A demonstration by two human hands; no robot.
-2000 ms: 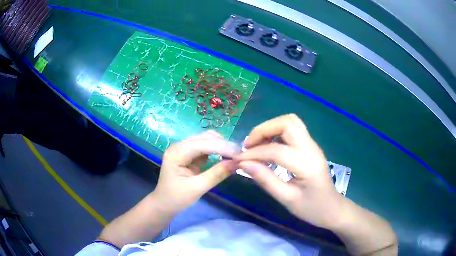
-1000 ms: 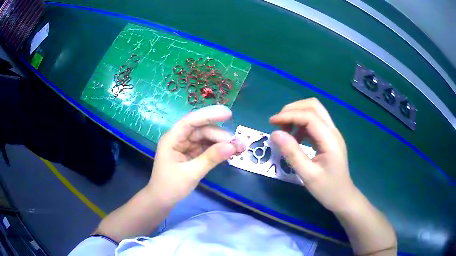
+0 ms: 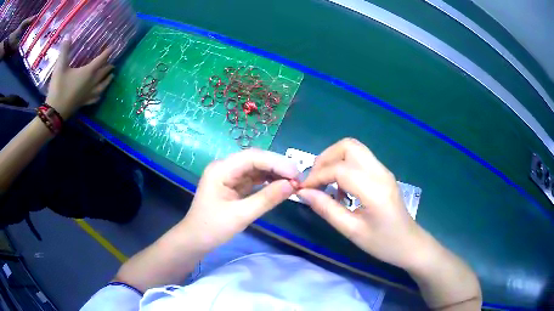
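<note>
A silver three-hole metal plate (image 3: 410, 198) lies on the dark-green surface, largely hidden beneath my hands. My left hand (image 3: 246, 188) and my right hand (image 3: 355, 197) meet fingertip to fingertip above the plate's left part. A tiny reddish piece, perhaps a ring, shows pinched between the left fingertips; the right fingertips touch it, and whether they grip it is hidden. A loose pile of thin red-copper rings (image 3: 234, 97) lies on the green work mat (image 3: 188, 130), with a brighter red cluster (image 3: 249, 108) in it. A smaller ring group (image 3: 146, 94) lies at the mat's left.
At upper left, another person's hands (image 3: 79, 82) hold a stack of clear trays with red strips (image 3: 91, 30). Blue tape (image 3: 376, 108) edges the bench. A filled plate (image 3: 540, 171) is cut off at the right edge, near pale metal rails (image 3: 449, 51).
My hands have come back together after being apart. The filled plate has moved right. Another person's hands and a tray stack have come in at upper left, covering the white slip.
</note>
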